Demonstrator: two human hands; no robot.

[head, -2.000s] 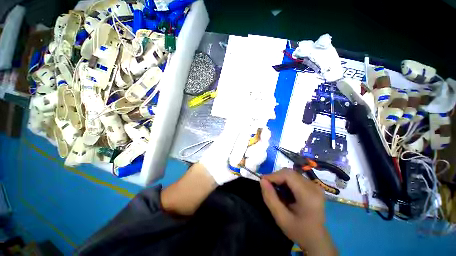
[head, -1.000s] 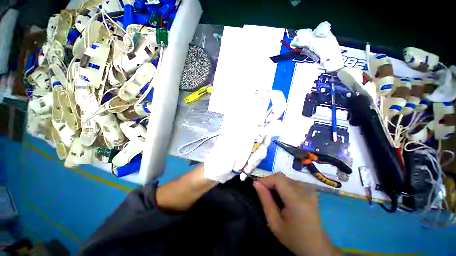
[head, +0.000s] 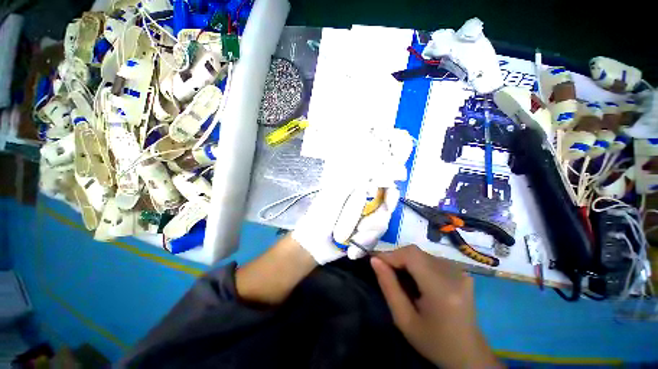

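Observation:
My left hand [head: 325,223], in a white glove, holds a small corded unit [head: 371,205] near the bench's front edge. A bit of yellow-tan and blue shows between the gloved fingers; the rest is covered. A thin white cord loop [head: 285,207] lies left of the glove. My right hand [head: 426,292], bare, pinches a thin dark tool [head: 361,248] between thumb and fingers. Its tip points at the unit's lower end; whether it touches cannot be told. The tool's handle is mostly hidden in my palm. Orange-and-black pliers [head: 462,229] lie on the bench right of the unit.
Cream casings [head: 133,108] pile at left behind a white foam edge [head: 242,137]. A round dish of metal pieces [head: 280,92], yellow knife [head: 286,132] and paper [head: 346,94] lie mid-bench. A long black tool [head: 552,202] and more corded units [head: 588,144] are at right.
The gloved hand has turned slightly, showing more of the unit's yellow part than a second ago. The right hand stays beside it with the thin tool. The view has shifted slightly.

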